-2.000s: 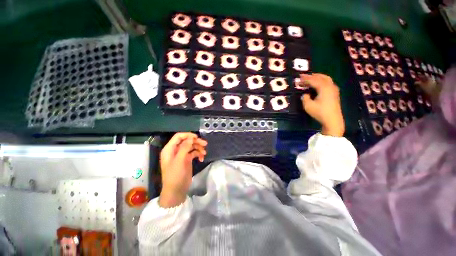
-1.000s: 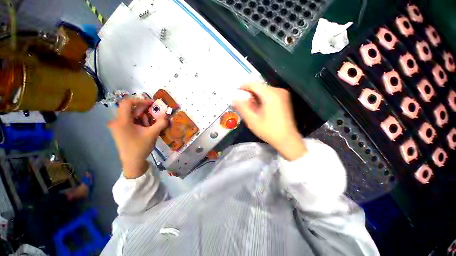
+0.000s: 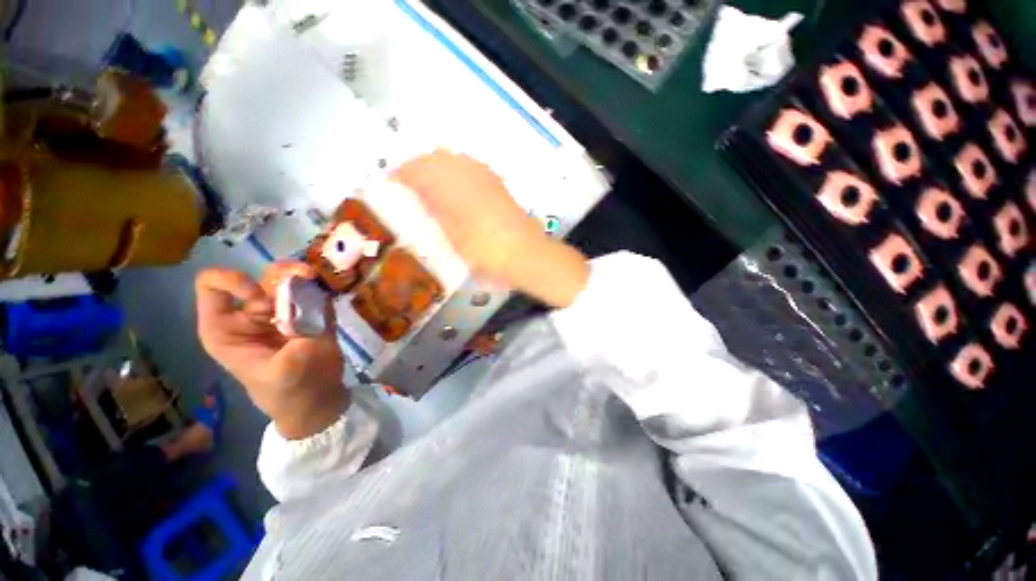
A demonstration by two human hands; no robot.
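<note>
My left hand (image 3: pixel 278 346) holds a white square housing (image 3: pixel 300 309) between thumb and fingers, just left of the fixture nest. One white housing (image 3: pixel 344 247) with a dark centre sits on the upper orange-brown block (image 3: pixel 369 225) of the nest. The lower orange-brown block (image 3: pixel 398 297) holds no housing. My right hand (image 3: pixel 471 216) is blurred and reaches over the bench machine (image 3: pixel 437 97), right of the nest. Its fingertips are too blurred to tell if they hold anything.
A black parts tray (image 3: pixel 773 182) with rows of pinkish housings lies at the right. A clear blister tray (image 3: pixel 784 329) lies below it. Spare blister trays (image 3: pixel 619 34) and a crumpled white wipe (image 3: pixel 750 51) are at the top. A brass-gold cylinder (image 3: pixel 102 221) stands at the left.
My left hand has moved down-left off the nest and now holds a housing beside it. A housing sits on the upper block. My right hand has moved left across the machine, covering the red button.
</note>
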